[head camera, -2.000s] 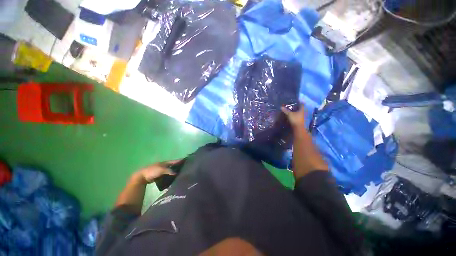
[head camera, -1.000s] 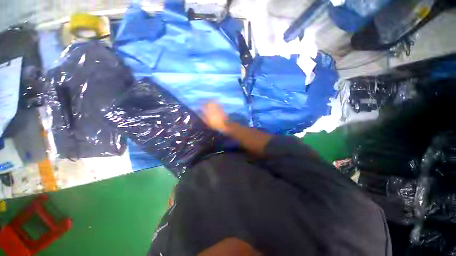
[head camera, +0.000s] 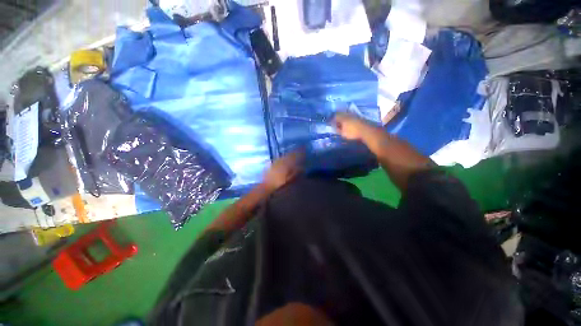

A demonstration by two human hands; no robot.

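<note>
A blue plastic bag (head camera: 325,83) lies at the table's front edge before me; its lower part looks dark and full. My right hand (head camera: 348,126) is on its middle with the fingers closed on the film. My left hand (head camera: 286,169) is at its lower left corner, blurred; its grip cannot be made out. A larger flat blue bag (head camera: 210,83) lies to the left. A dark polybagged garment (head camera: 172,165) lies across that bag's lower left corner and a second dark garment (head camera: 95,121).
Yellow tape roll (head camera: 87,65) at the back left. Dark phone-like object (head camera: 264,51) between the bags. White papers (head camera: 402,67) and another blue bag (head camera: 449,83) to the right. Red stool (head camera: 94,255) on the green floor at left. Dark wrapped goods (head camera: 548,255) at lower right.
The view has turned right. My right hand has left the dark garment, which now lies slanted at the left. Both hands are now at the blue bag on the right.
</note>
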